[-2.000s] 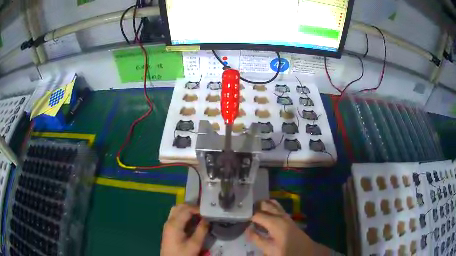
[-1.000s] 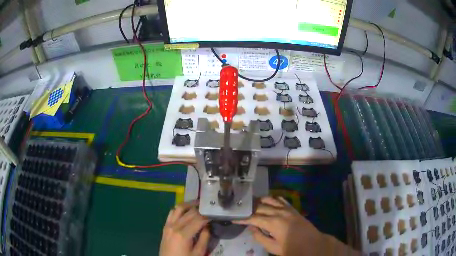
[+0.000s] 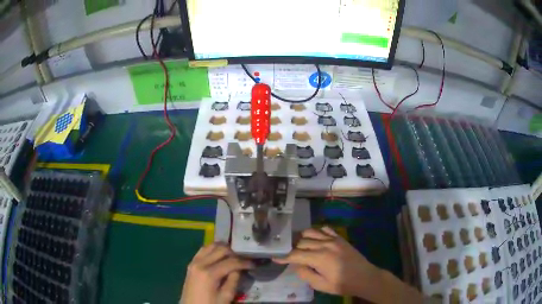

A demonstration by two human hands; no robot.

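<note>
The silver test fixture [image 3: 261,233] stands in front of me on a pale base plate, its red ribbed clamp handle [image 3: 260,113] upright. A dark rounded part [image 3: 267,268] shows under the fixture's front edge; I cannot tell how much of it is a small unit. My left hand [image 3: 215,272] is at the front left of the fixture, fingers bent, fingertips beside the dark part. My right hand [image 3: 327,261] reaches in from the right, fingertips at the same edge. Whether either hand pinches a unit or its lead is too small and blurred to tell.
A white foam tray [image 3: 199,127] with filled and empty cutouts lies behind the fixture. Stacked foam trays [image 3: 416,228] are at right, ridged clear trays [image 3: 457,148] behind them. A blister tray of black units [image 3: 53,231] is at left. Red leads [image 3: 156,151] cross the mat beneath the monitor [image 3: 291,62].
The whole view has shifted slightly, so the bench things sit further left. The hands stay at the fixture's front edge, with small finger movements. The clamp handle remains upright.
</note>
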